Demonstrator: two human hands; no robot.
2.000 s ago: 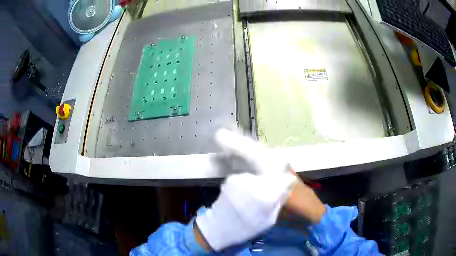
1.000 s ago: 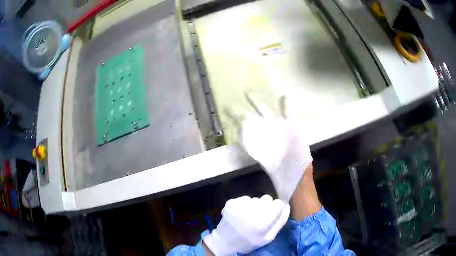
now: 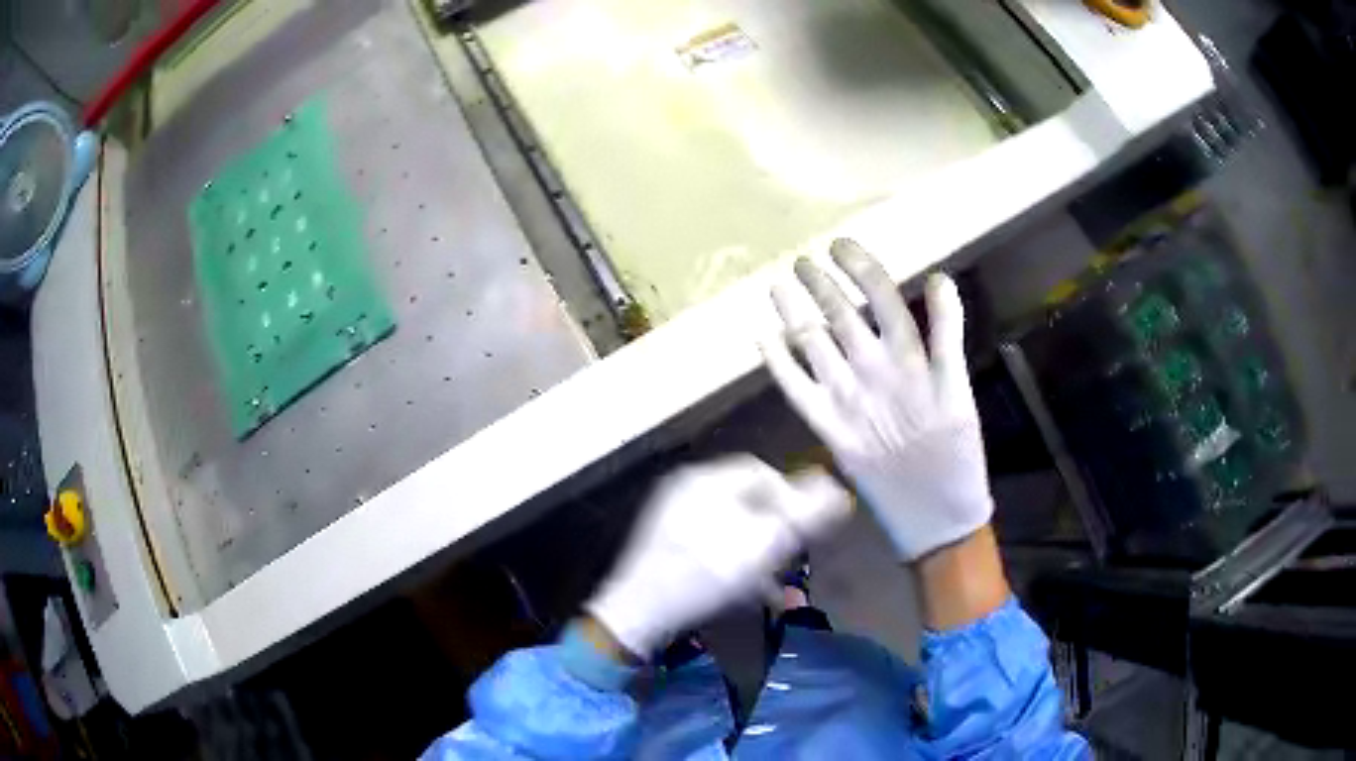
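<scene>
The green fixture plate [image 3: 287, 268], with rows of small holes and pale marks, lies flat on the grey perforated platen [image 3: 461, 283] at the left. Neither hand touches it. My right hand [image 3: 892, 402], in a white glove, is raised over the machine's white front edge, back up, fingers spread and empty. My left hand [image 3: 706, 543], also gloved, is blurred in front of the machine beside my right wrist. Its fingers look curled; I cannot tell if they hold anything.
Right of the platen is a cream cover [image 3: 714, 164] with a label. A light blue fan [image 3: 33, 186] stands far left, above the emergency stop [image 3: 66, 516]. A tray with green boards [image 3: 1175, 372] lies at the right. A yellow-orange ring [image 3: 1118, 11] shows at the top right.
My hands have come apart from their overlapping position. My right hand has moved off the cream cover and spread its fingers. The view has turned and shifted right; the green plate has stayed on the platen.
</scene>
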